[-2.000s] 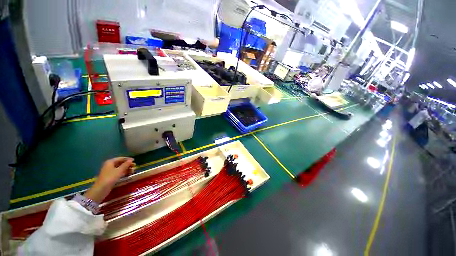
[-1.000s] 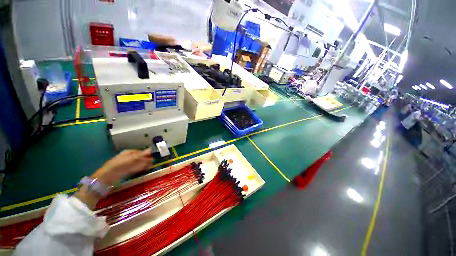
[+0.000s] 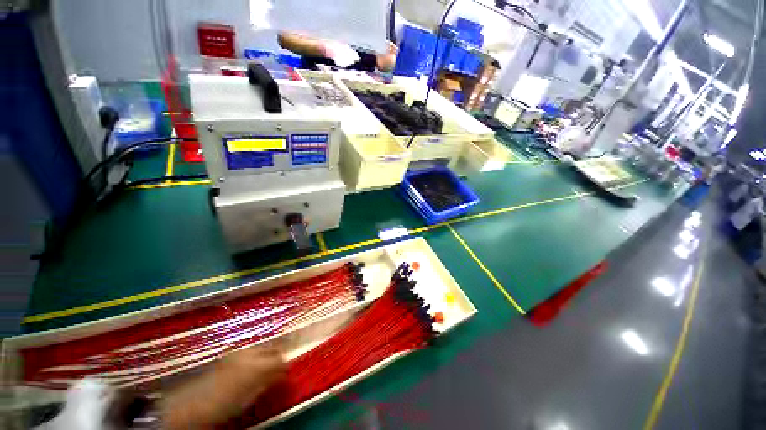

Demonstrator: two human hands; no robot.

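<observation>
My bare left hand [image 3: 231, 382] is blurred over the lower front part of the long cream tray [image 3: 458, 309], across the red lead wires. I cannot tell whether its fingers hold a wire. Red wires with black ends lie in two bundles, one in the rear compartment [image 3: 243, 319] and one in the front compartment [image 3: 361, 340]. A small pale blur shows at the bottom edge; I cannot tell if it is my right hand. The off-white machine [image 3: 273, 189] stands behind the tray, with a lit yellow display and a dark fitting [image 3: 297, 232] low on its front.
A blue basket [image 3: 438, 197] with dark parts and cream bins [image 3: 374, 164] stand right of the machine. Black cables [image 3: 147, 159] run at its left. Another person's arms [image 3: 336, 52] show behind the bins. A red object [image 3: 569, 294] lies at the bench's right edge.
My left hand reached towards the machine's front fitting, then came back down over the tray. The white piece seen at the fitting a second ago no longer shows. The view has shifted.
</observation>
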